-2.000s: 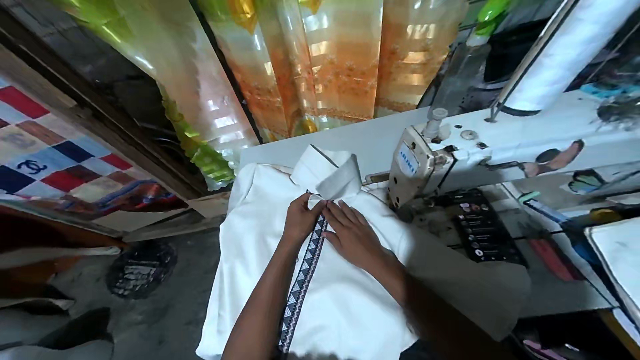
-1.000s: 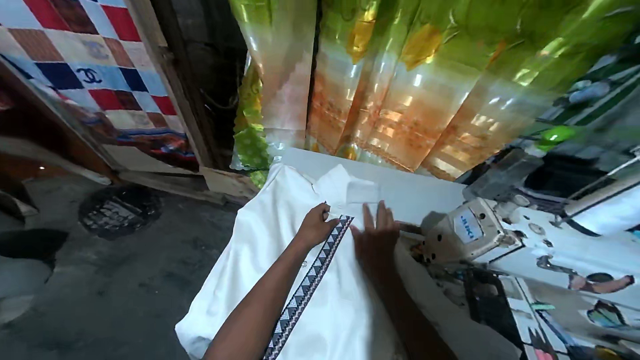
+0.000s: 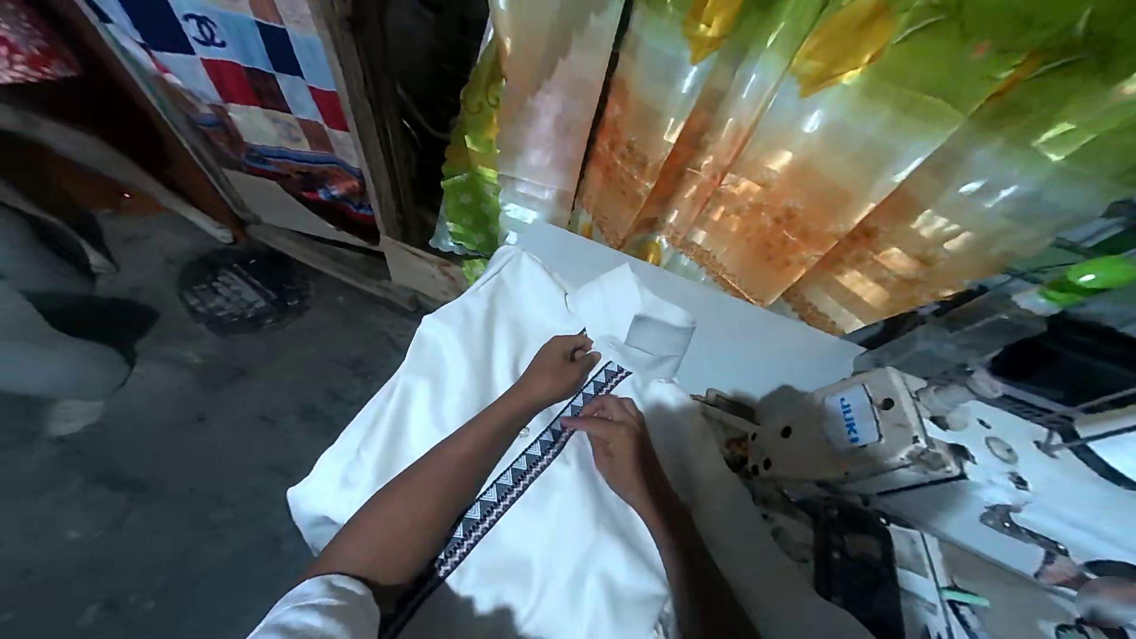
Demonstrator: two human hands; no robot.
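Note:
A white collared shirt lies spread on a white table, its collar at the far end. A dark patterned trim band with light triangles runs down its front. My left hand has its fingers curled at the shirt's front opening, just below the collar; whether cloth is pinched there is hard to tell. Lower and to the right, my right hand has thumb and fingertips on the edge of the trim band, pinching it. A small button shows on the shirt left of the band.
A Juki sewing machine stands close on the right, with a dark phone-like object beside it. Shiny curtains hang behind the table. To the left are a wooden frame, a checked cloth and a round dark object on the floor.
My right hand has moved from flat beside the collar down onto the trim band, its fingers now drawn together. My left hand stays near the collar. The view has swung considerably.

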